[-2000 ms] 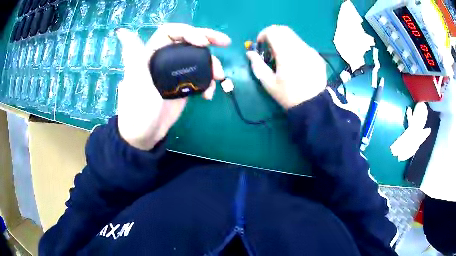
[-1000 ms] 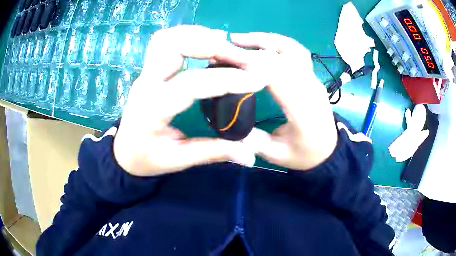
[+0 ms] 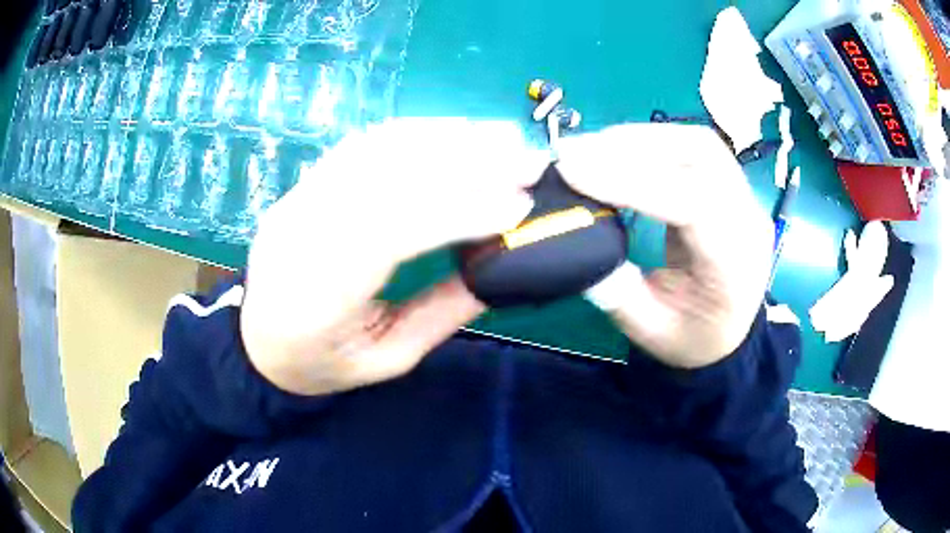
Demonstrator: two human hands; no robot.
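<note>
A black charging case (image 3: 547, 260) with an orange band along its seam is held over the mat's front edge, slightly blurred. My left hand (image 3: 354, 239) grips its left side and my right hand (image 3: 677, 229) grips its right side. The case's top is partly hidden by my fingers, and I cannot tell whether the lid is slightly open. Earbuds (image 3: 552, 104) with pale stems and a yellow-orange spot lie on the green mat just beyond my hands.
A clear blister tray (image 3: 156, 125) is at left, with black cases (image 3: 78, 31) in its far pockets. A meter (image 3: 854, 78) with red digits stands upper right above a red box (image 3: 880, 187). White paper (image 3: 734, 83), a blue pen (image 3: 781, 224) and a crumpled white piece (image 3: 854, 281) lie at right.
My left hand held the case with its face up while my right was near the earbuds. Then both hands took hold of it. Now it has moved right and turned, and the earbuds show on the mat.
</note>
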